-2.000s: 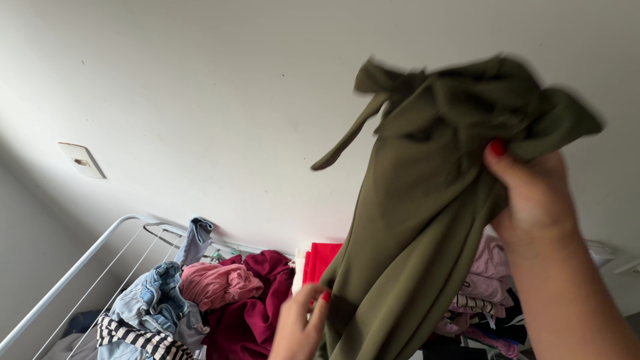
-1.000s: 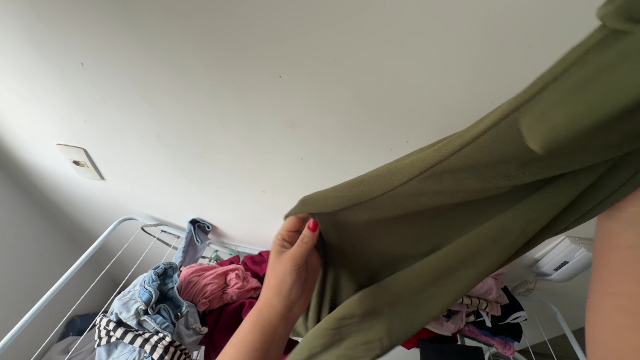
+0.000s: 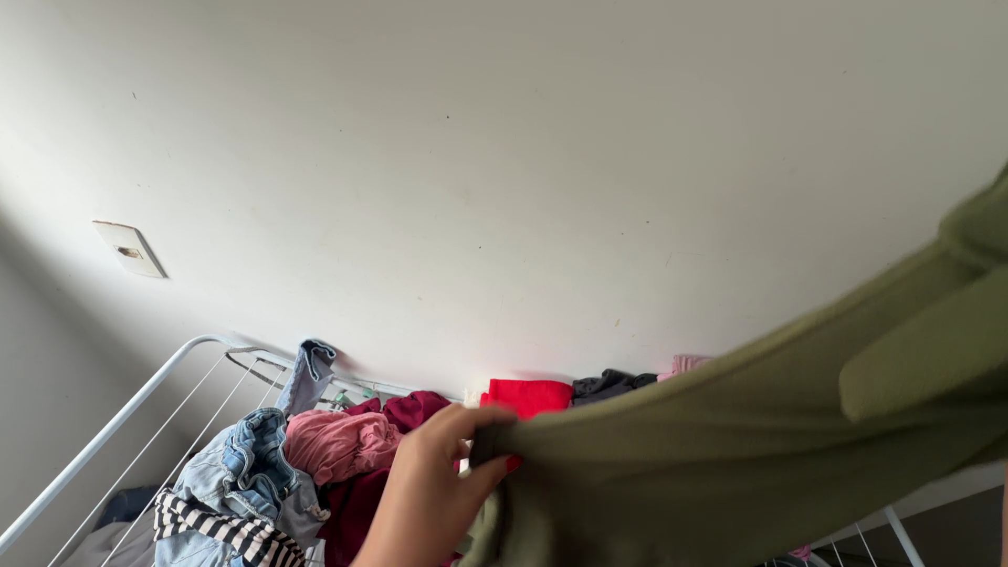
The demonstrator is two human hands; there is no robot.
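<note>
An olive-green cloth garment (image 3: 709, 457) is stretched from the lower middle to the right edge of the head view. At its left end, my left hand (image 3: 441, 480) pinches the hem between thumb and fingers. The garment's other end runs out of the picture at the right, where a loose strip of the same cloth lies over it. Of my right arm only a thin sliver shows at the lower right edge; the hand itself is out of view.
Below the white wall, a white wire drying rack (image 3: 118, 429) bears light blue denim (image 3: 236, 465), a black-and-white striped garment (image 3: 228, 529), pink cloth (image 3: 342, 441), burgundy cloth (image 3: 354, 512), folded red cloth (image 3: 529, 397) and dark cloth (image 3: 610, 386). A switch plate (image 3: 131, 250) is on the wall.
The green garment, bunched up in my raised right hand two seconds ago, is now drawn out sideways. My right hand has gone out of view to the right.
</note>
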